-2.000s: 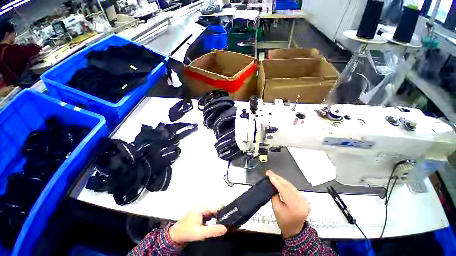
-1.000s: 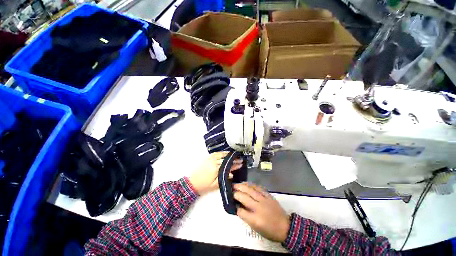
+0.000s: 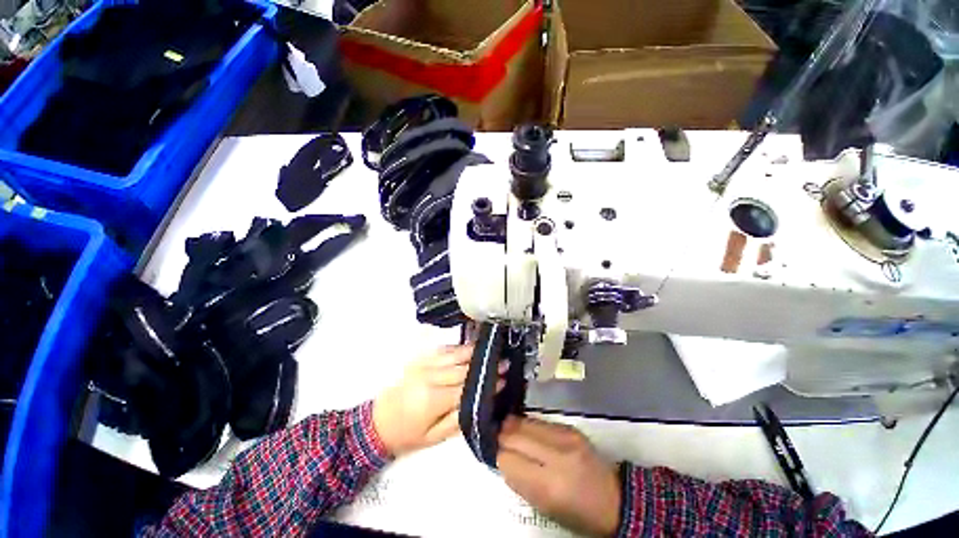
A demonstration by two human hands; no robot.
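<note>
A black band piece [image 3: 481,394] with a white line stands on edge at the needle end of the white sewing machine [image 3: 673,252]. Its far end is at the presser foot [image 3: 523,338], partly hidden by the machine head. My left hand [image 3: 426,399] lies against the band's left side, fingertips partly behind it. My right hand [image 3: 557,473] holds the band's near end, its fingertips partly hidden. Worked bands [image 3: 426,200] overlap in a row behind and left of the needle. A heap of unsorted bands [image 3: 210,347] lies left of my hands.
A single black loop [image 3: 313,171] lies behind the heap. Blue crates [image 3: 89,273] with black pieces stand at left. Cardboard cartons [image 3: 657,74] stand behind the table. Black snips or tweezers [image 3: 783,450] lie at right. A white scrap [image 3: 718,368] lies under the machine arm.
Since the earliest frame, both hands have brought the band from the table's front edge to the needle. Over the last second the hands have stayed there, and the view has moved closer to the machine.
</note>
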